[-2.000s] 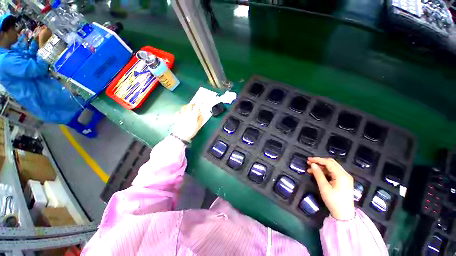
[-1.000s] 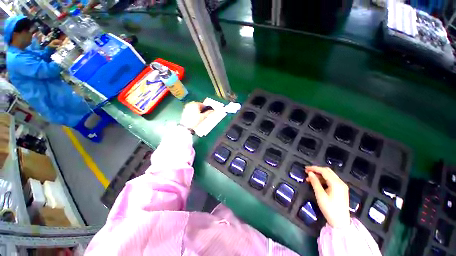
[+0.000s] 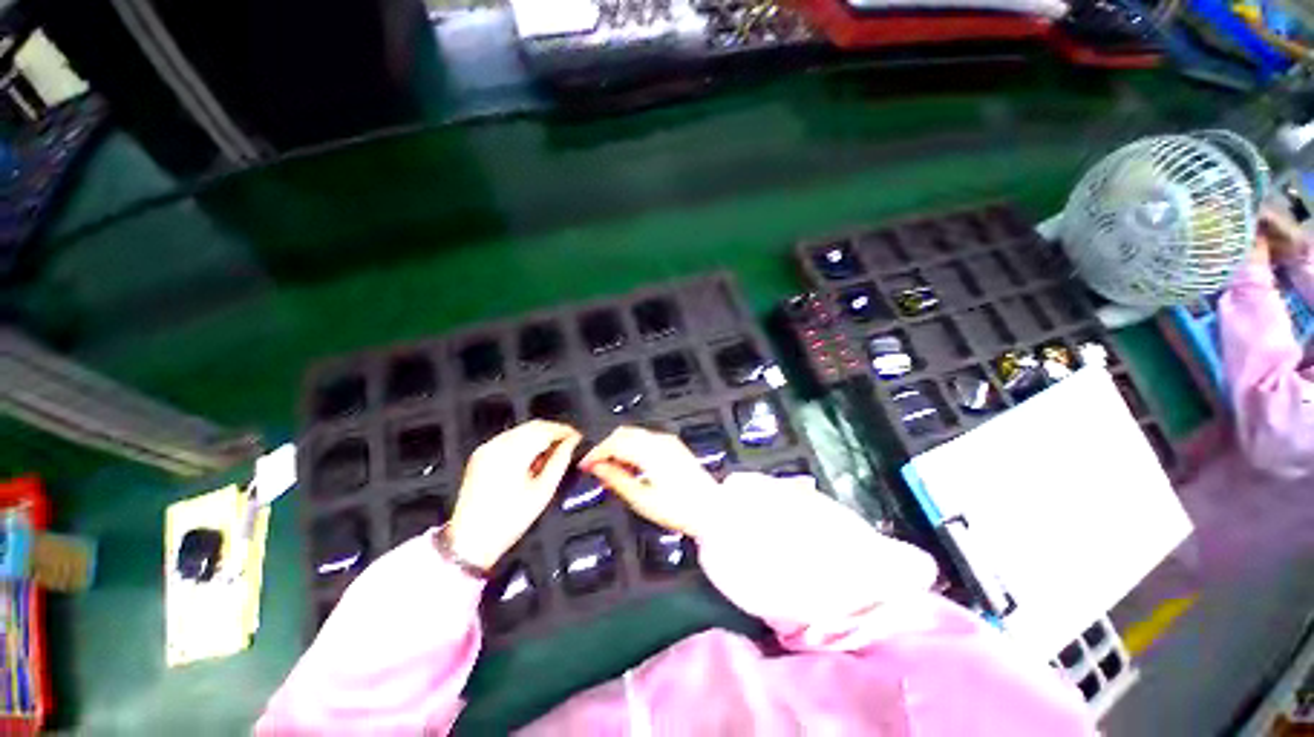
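A large dark foam tray lies in front of me, with black watch bodies in many of its square pockets. My left hand and my right hand are over the middle of the tray, with their fingertips almost meeting above a glossy watch body. Whether the fingers pinch anything small cannot be seen. Another black watch body lies on a pale yellow sheet left of the tray. A small white scrap lies at the sheet's upper corner.
A second foam tray, partly filled, lies to the right, with a black block with red dots beside it. A clipboard overlaps that tray's near side. A white fan and a person's pink sleeve are far right. A red tray is far left.
The view has swung right. My left hand has left the pale sheet and come to my right hand over the tray. The black unit now lies uncovered on the sheet.
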